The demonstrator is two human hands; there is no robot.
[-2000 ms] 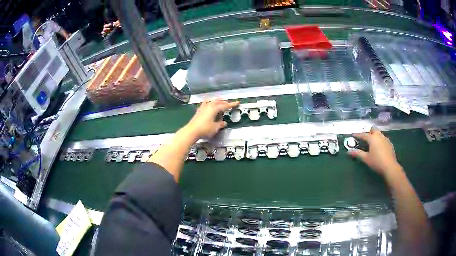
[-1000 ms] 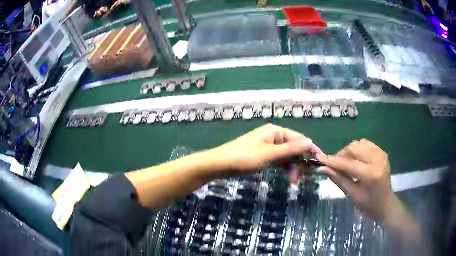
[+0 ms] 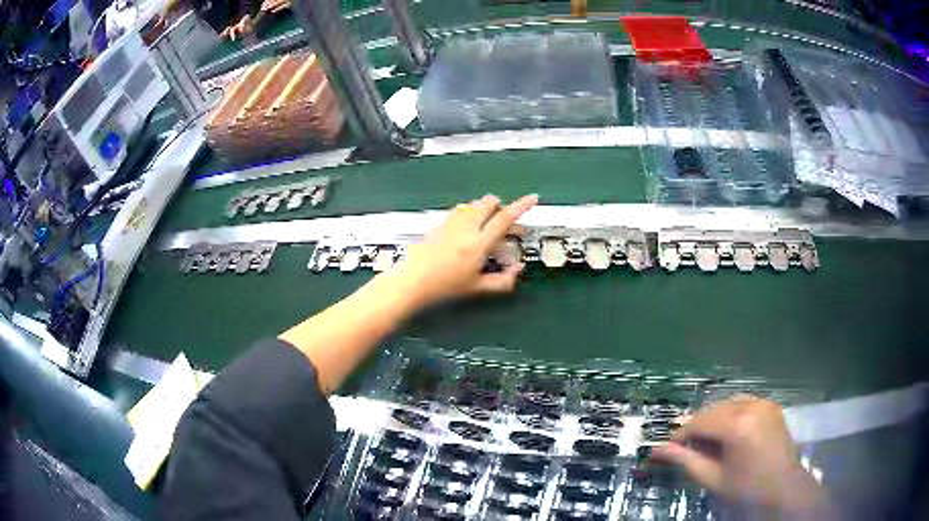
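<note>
Grey-silver metal fixtures (image 3: 739, 251) with scalloped edges and pale round seats lie in a row on the green belt. My left hand (image 3: 463, 254) is over the middle of this row, thumb and fingers at either side of a strip; whether it grips it is unclear. A clear blister tray (image 3: 489, 463) with black parts in its pockets lies in front of me. My right hand (image 3: 744, 453) is blurred over the tray's right side, thumb and fingers close together; anything between them is hidden.
Another fixture (image 3: 280, 196) lies farther back left. Beyond the belt stand an orange-brown stack (image 3: 275, 107), a metal post (image 3: 351, 76), a cloudy grey block (image 3: 520, 81), a red bin (image 3: 664, 39) and clear trays (image 3: 713, 132). Yellow paper (image 3: 163, 417) is left of the tray. Another person's hand (image 3: 239, 27) shows at top left.
My hands, together above the tray a second ago, are apart. My left hand has moved forward to the fixture row; my right hand has come down over the tray. The view has shifted.
</note>
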